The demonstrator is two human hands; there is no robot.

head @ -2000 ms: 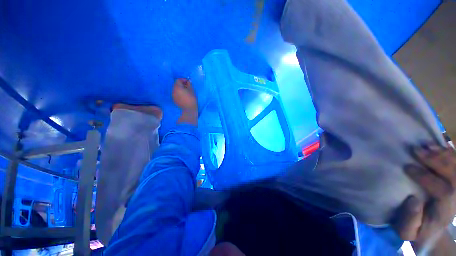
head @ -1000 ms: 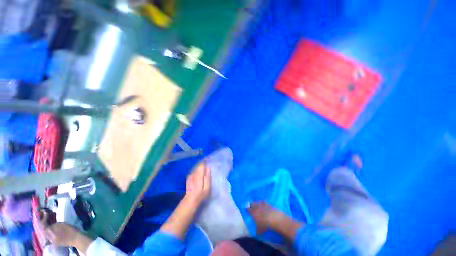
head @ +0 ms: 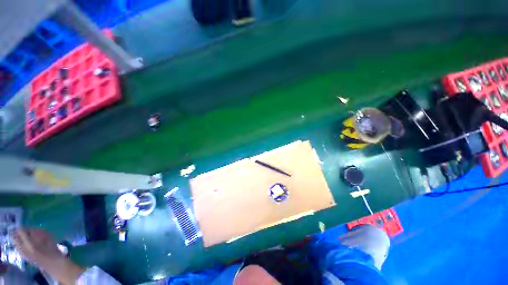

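Observation:
Neither my left hand nor my right hand is in view; only my blue sleeves show at the bottom edge. A tan cardboard sheet [head: 239,200] with taped edges lies on the green bench in front of me. A small round circuit board [head: 278,193] with a pale yellow-white block on it lies on the right half of the cardboard. Thin dark tweezers [head: 273,168] lie on the cardboard just behind it. A round black piece [head: 353,176] stands right of the cardboard, above a taped white lead.
A parts strip [head: 182,216] and silver solder reel [head: 128,206] are left. Another person's hand [head: 42,247] shows at lower left. Red parts trays [head: 108,92] stand back left and far right. Yellow-black tape [head: 352,133] and black cabled equipment [head: 440,133] stand right.
The view has swung from the floor and stool up to the bench. My hands, seen low over the legs before, have left the picture.

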